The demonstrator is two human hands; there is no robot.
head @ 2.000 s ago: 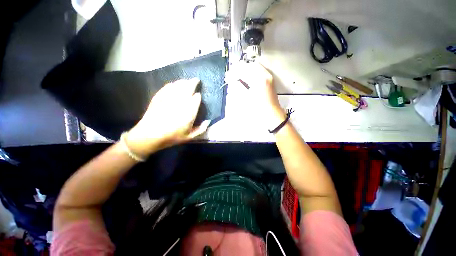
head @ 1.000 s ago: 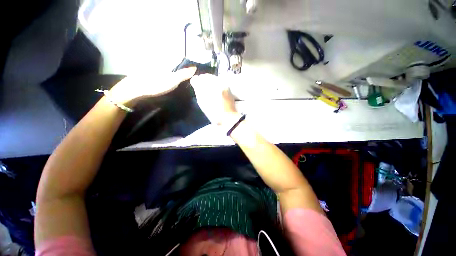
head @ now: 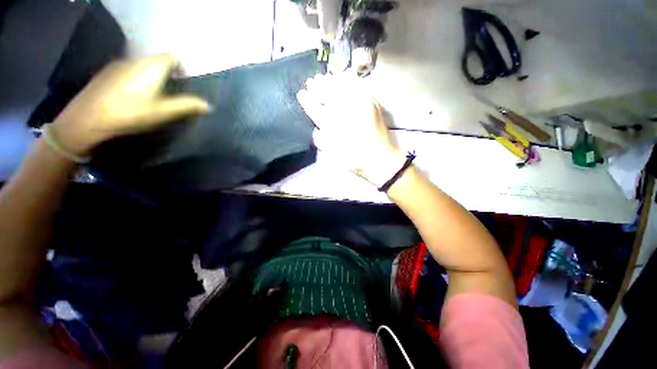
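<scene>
A black leather-like panel [head: 248, 115] lies on the white machine table, its right end at the presser foot and needle [head: 324, 56] at top centre. My left hand [head: 137, 101] is over the panel's left part, blurred, thumb spread from the fingers; whether it touches the panel is unclear. My right hand [head: 349, 119] is at the panel's right edge just below the needle, overexposed, fingers bent; its grip is hard to tell. A dark round knob part [head: 366, 32] is just right of the needle.
Black shears [head: 491, 47] lie right of the machine. An awl [head: 526, 124], yellow snips [head: 508, 137], a green bottle [head: 585, 150] and a crumpled white cloth [head: 628, 169] are farther right. A red crate [head: 524, 252] is below the table. Dark material lies at the upper left.
My left hand has moved away from the needle to the left, and its fingers have spread. My right hand stays near the needle. The panel's surface is more exposed. The camera view has shifted.
</scene>
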